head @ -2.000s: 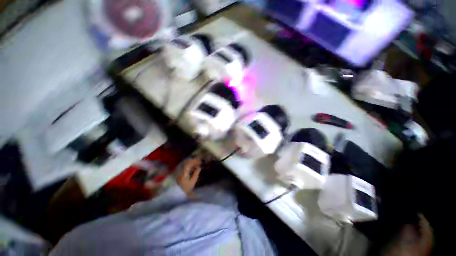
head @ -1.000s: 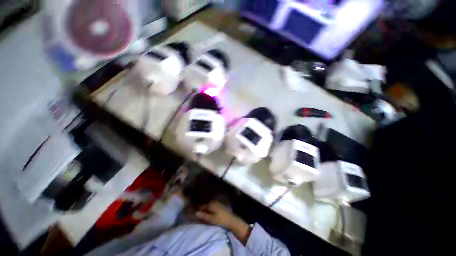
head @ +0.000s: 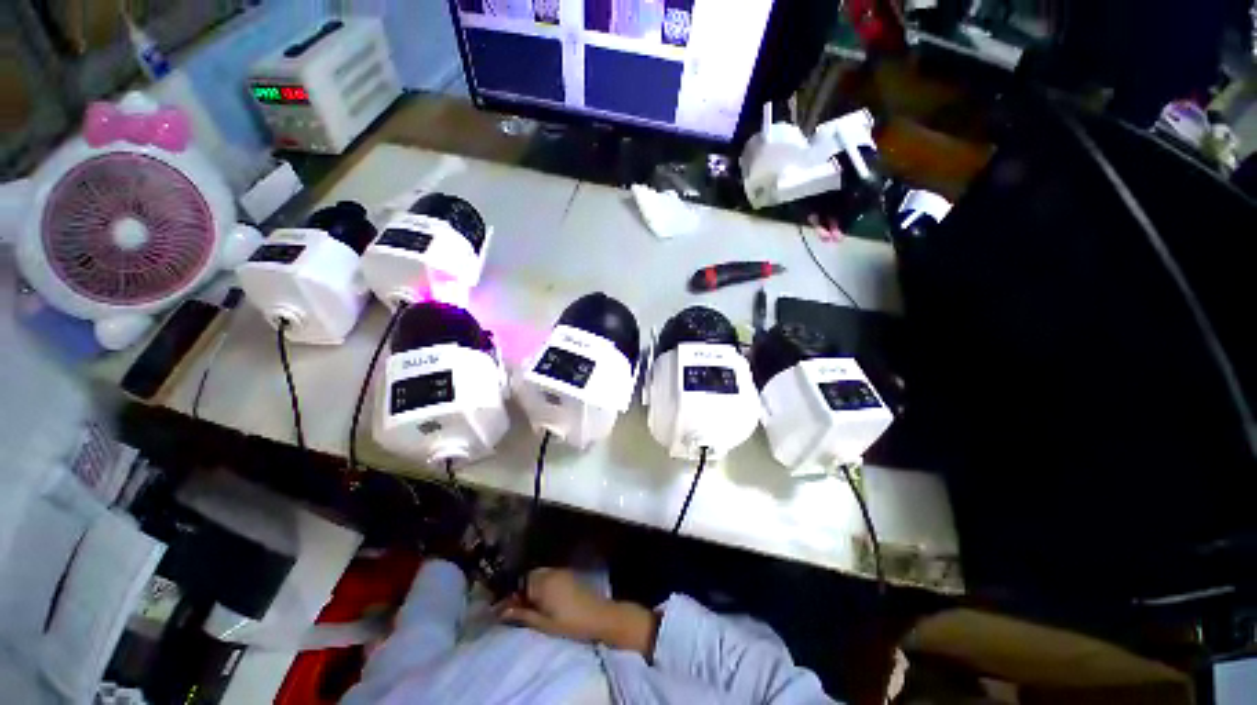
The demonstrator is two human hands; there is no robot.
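Observation:
Several white dome cameras with black heads and black label panels stand on the bench; one is the front-left camera [head: 441,404], beside a middle camera [head: 579,379]. A pink-purple glow shows by the front-left one. Black leads [head: 539,489] hang over the bench's front edge. My right hand [head: 572,610] is below this edge at bottom centre, its fingers curled together where dark leads come down. What it grips is too dark to tell. My left sleeve reaches up beside it; my left hand is lost in dark clutter under the edge.
A phone-like slab [head: 172,347] and pink-and-white fan [head: 131,234] are at left. A power supply [head: 324,90] and monitor [head: 620,69] stand behind. A red-black knife [head: 735,276] lies behind the cameras. A big black bin [head: 1103,344] is at right, a brown carton [head: 1048,668] below it.
The view has turned and steadied. My right hand has come from the far right to bottom centre, below the edge. My left hand, visible near a lead earlier, is now obscured.

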